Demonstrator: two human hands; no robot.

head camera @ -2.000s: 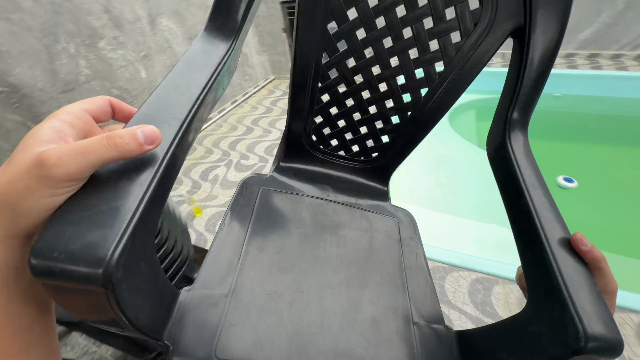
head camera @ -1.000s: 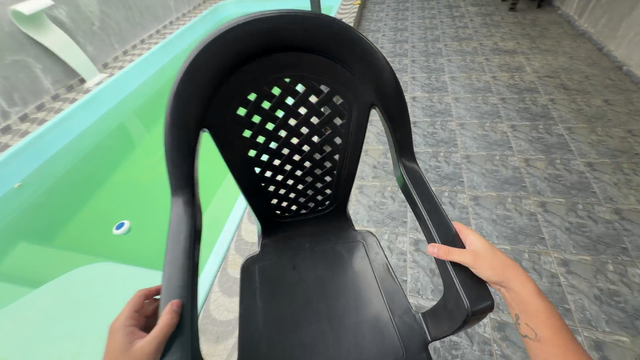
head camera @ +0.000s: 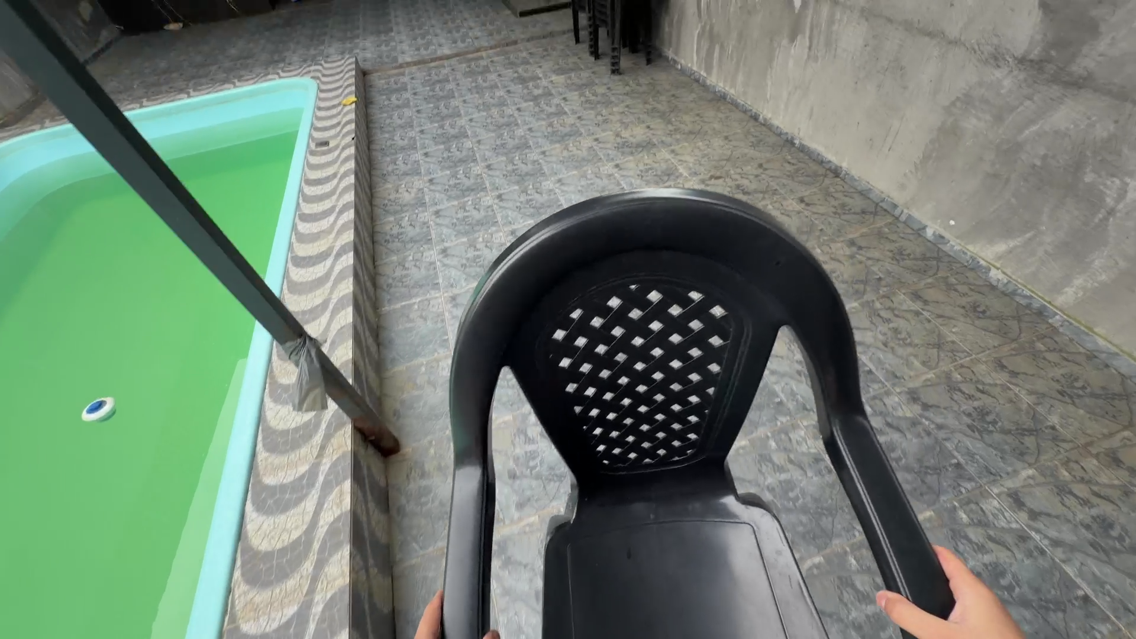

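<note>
A black plastic armchair point(head camera: 661, 568) with a lattice backrest fills the lower middle of the head view, its seat toward me and its back away. My left hand point(head camera: 431, 619) grips the left armrest at the bottom edge; only parts of its fingers show. Around the right armrest, at the lower right, my right hand point(head camera: 963, 603) is closed, thumb on the inner side. The chair's legs are hidden.
Left lies a pool point(head camera: 115, 311) of green water with a round white-and-blue float point(head camera: 98, 409). A metal post point(head camera: 204, 240) slants beside its raised patterned edge point(head camera: 297, 497). Tiled floor point(head camera: 532, 133) runs ahead, a concrete wall point(head camera: 932, 115) right, stacked black chairs point(head camera: 614, 31) far back.
The view has swung strongly to the right, away from the pool. The chair, held by both hands throughout, has moved along with it and now stands over the tiled floor in view.
</note>
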